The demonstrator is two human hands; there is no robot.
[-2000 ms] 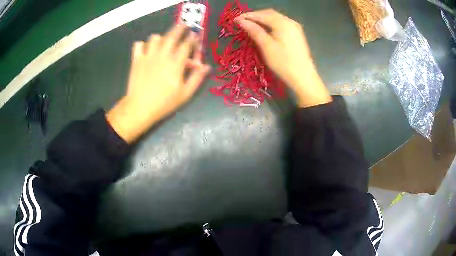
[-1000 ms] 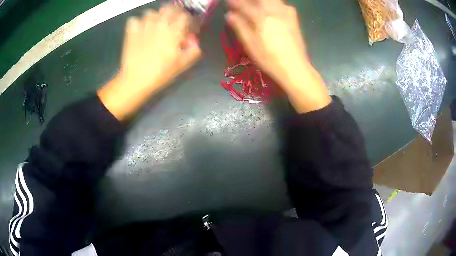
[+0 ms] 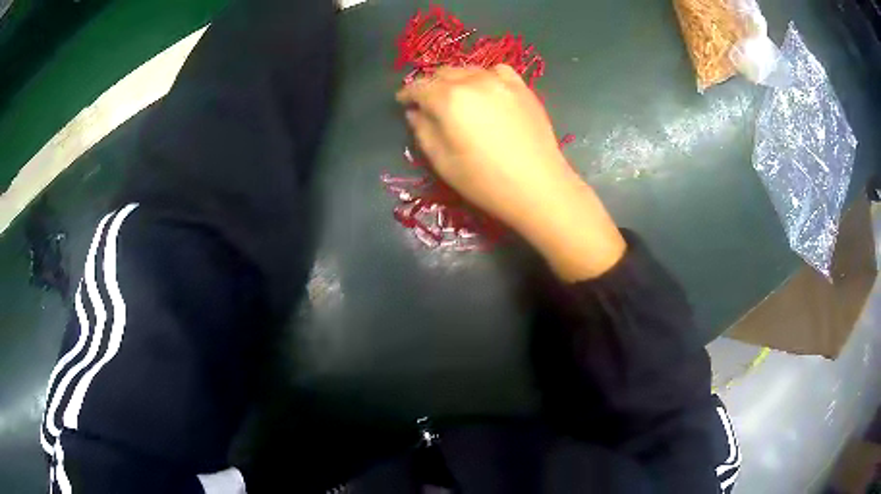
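Thin red strips (image 3: 435, 220) lie in a loose heap on the dark green bench top (image 3: 406, 309), some with pale faces. My right hand (image 3: 488, 145) is over the middle of the heap, blurred, fingers bent and pointing left; whether it holds a strip cannot be told. The heap shows above and below the hand. My left arm reaches up past the top edge of the picture, so my left hand is out of view. No handset shows.
A clear bag of orange parts (image 3: 713, 43) and a flat shiny plastic bag (image 3: 804, 154) lie at the right. A brown carton (image 3: 821, 304) is below the right bench edge. Black small parts (image 3: 46, 256) lie far left. A pale rail (image 3: 97, 111) runs along the upper left.
My left hand has gone up and out of the picture, its sleeve now across the upper left. The handset has left view. My right hand has moved down over the heap, which looks more spread.
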